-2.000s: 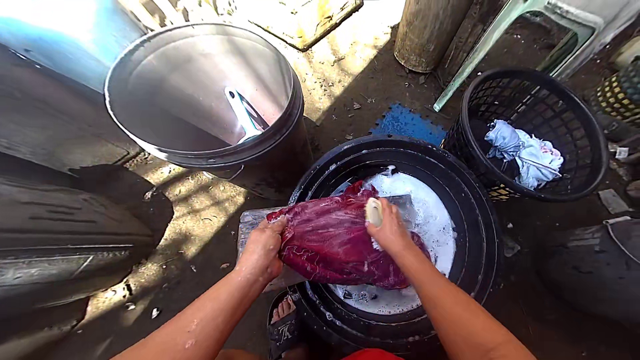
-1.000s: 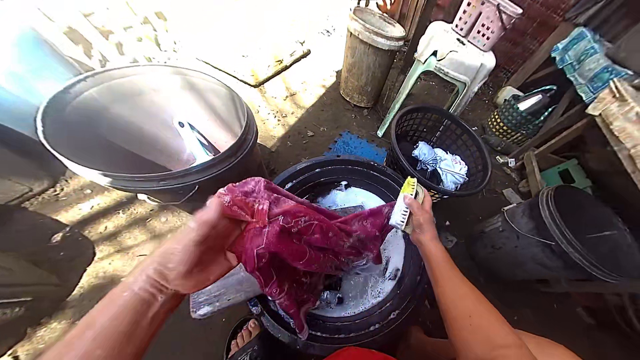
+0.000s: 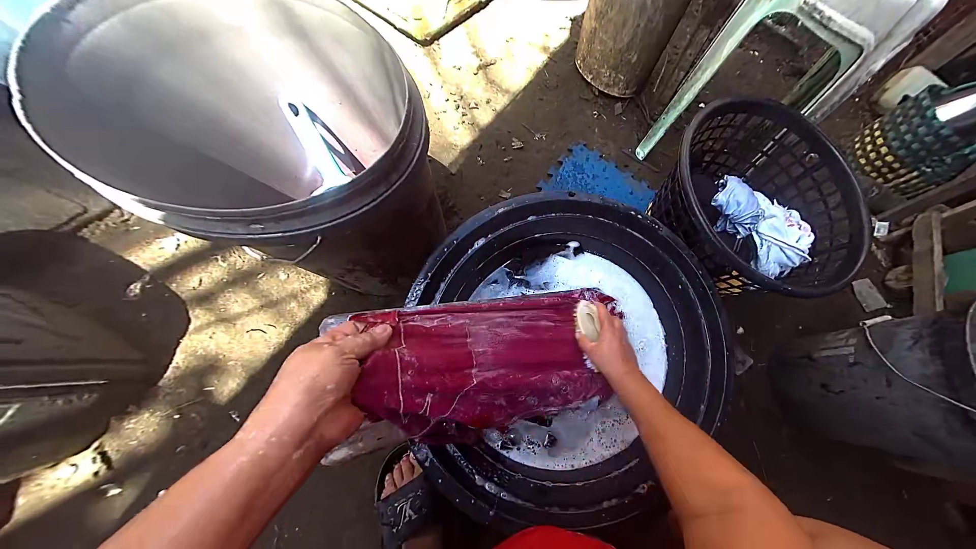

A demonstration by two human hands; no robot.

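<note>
A wet dark red cloth (image 3: 488, 358) is stretched flat over a board (image 3: 362, 442), whose end shows at the left beneath it. My left hand (image 3: 324, 381) grips the cloth's left end, thumb on top. In my right hand (image 3: 610, 347) is a scrub brush (image 3: 588, 320) with a pale back, resting on the cloth's right end. Below them a round black basin (image 3: 698, 328) holds sudsy water (image 3: 648, 305) with dark cloth partly under the foam.
A large drum (image 3: 415, 145) with a light-coloured long object inside stands at upper left. At upper right, a black mesh basket (image 3: 854, 229) holds pale cloth (image 3: 762, 225) near a plastic chair (image 3: 686, 84). A blue foam mat (image 3: 595, 179) lies behind the basin. A dark bucket (image 3: 862, 381) is at right.
One second ago the red cloth hung bunched and lifted, with the brush's bristles showing; now it lies stretched out, brush turned down on it. The view has tilted downward and closer.
</note>
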